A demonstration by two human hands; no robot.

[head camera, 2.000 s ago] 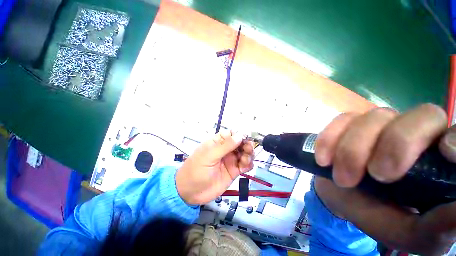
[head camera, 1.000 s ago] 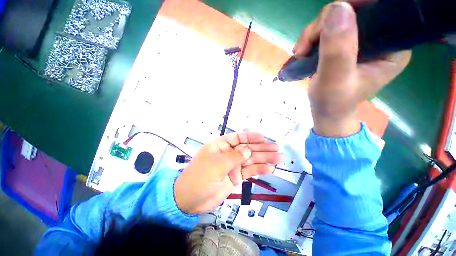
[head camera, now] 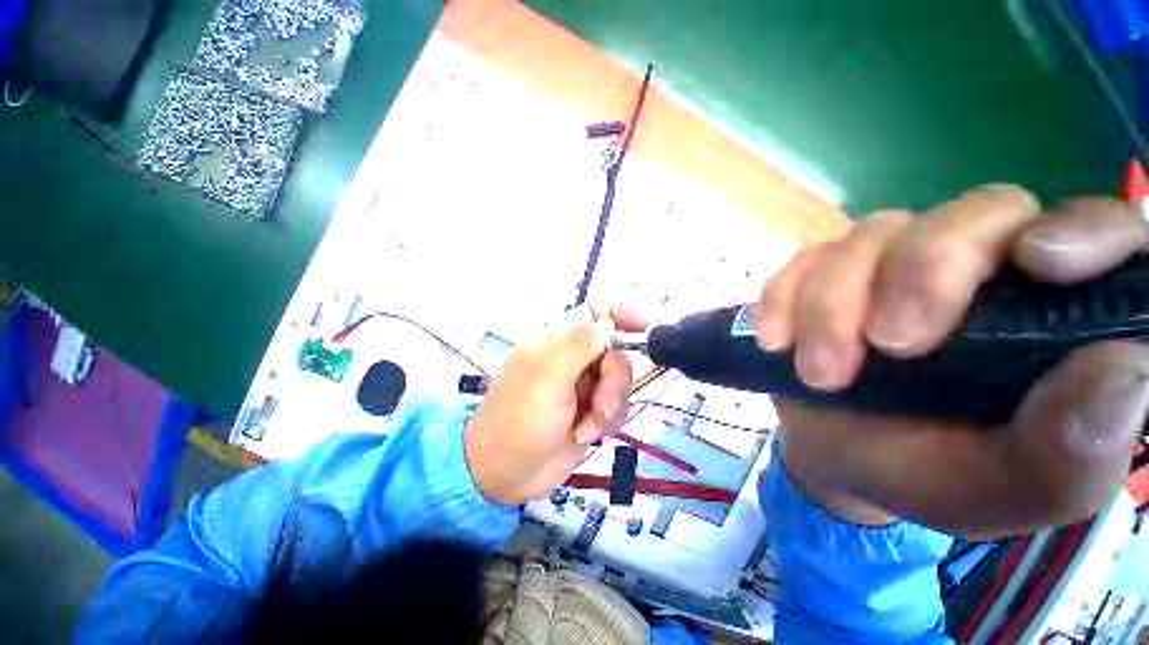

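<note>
My right hand [head camera: 932, 340] grips a black electric screwdriver [head camera: 756, 359] held nearly level above the white panel back plate [head camera: 466, 189]. Its tip meets the fingertips of my left hand [head camera: 548, 397], near the panel's centre. My left thumb and fingertips are pinched at the bit; a small silvery piece, likely a screw, shows there but is too small to make out. A dark display cable [head camera: 601, 227] runs from near my left fingers to the panel's far edge. A red wire harness [head camera: 680, 489] with black tape [head camera: 624, 476] lies below my hands.
Two trays of silver screws [head camera: 217, 145] stand at upper left, beside a black sheet [head camera: 82, 51]. A green circuit board [head camera: 325, 359] and black oval [head camera: 381, 388] are at the panel's lower left. Orange padding [head camera: 542, 51] borders the panel. A blue-rimmed pink bin [head camera: 95, 403] is at left.
My right hand has brought the screwdriver down from over the panel's upper right to my left fingertips. My left hand has closed from spread fingers to a pinch.
</note>
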